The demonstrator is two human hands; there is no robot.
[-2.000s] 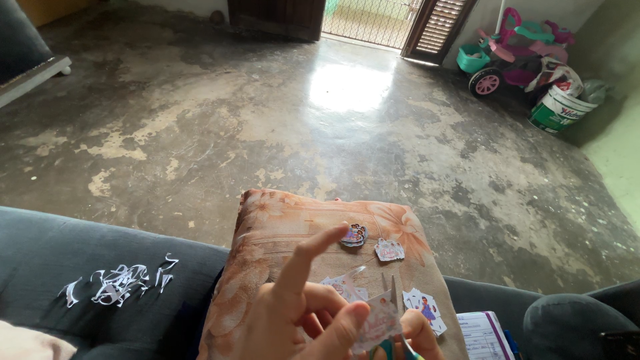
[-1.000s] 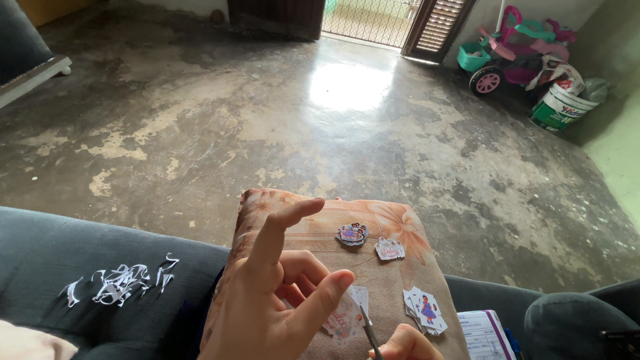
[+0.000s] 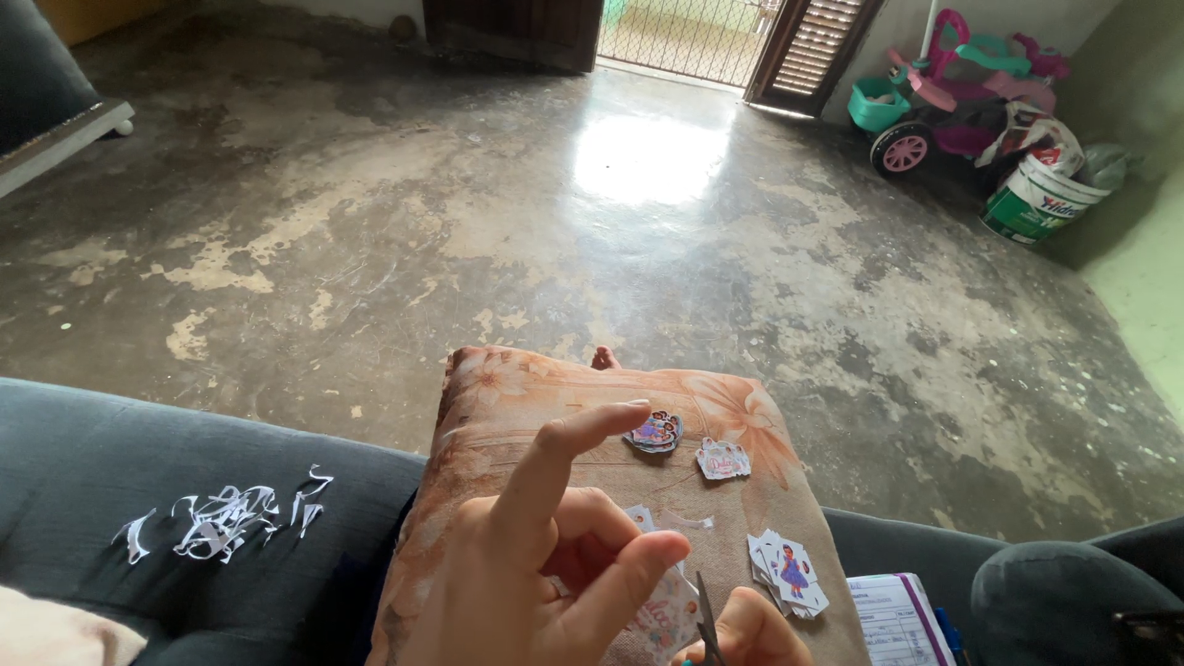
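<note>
My left hand (image 3: 555,564) pinches a printed paper cutout (image 3: 668,615) between thumb and fingers, with its index finger raised. In my right hand (image 3: 754,629) are scissors (image 3: 708,615), their blades upright at the cutout's right edge. A floral cushion (image 3: 518,416) lies beneath both hands. On it rest a pile of round cutouts (image 3: 655,432), a pile of cutouts with lettering (image 3: 723,460), and a stack of white pieces with a printed figure (image 3: 788,573). More paper pieces (image 3: 638,518) are partly hidden behind my left hand. A thin paper strip (image 3: 689,522) lies near them.
Curled paper scraps (image 3: 227,523) lie on the dark sofa (image 3: 314,453) at left. A notebook (image 3: 897,615) with a blue pen (image 3: 948,629) is at right. Beyond the bare foot (image 3: 604,358) on the worn floor stand a toy ride-on (image 3: 971,102) and a paint bucket (image 3: 1041,199) by the wall.
My left hand has turned and moved slightly since two seconds ago, still holding the paper. A thin strip now shows on the cushion beside it. The foot has come into sight beyond the cushion.
</note>
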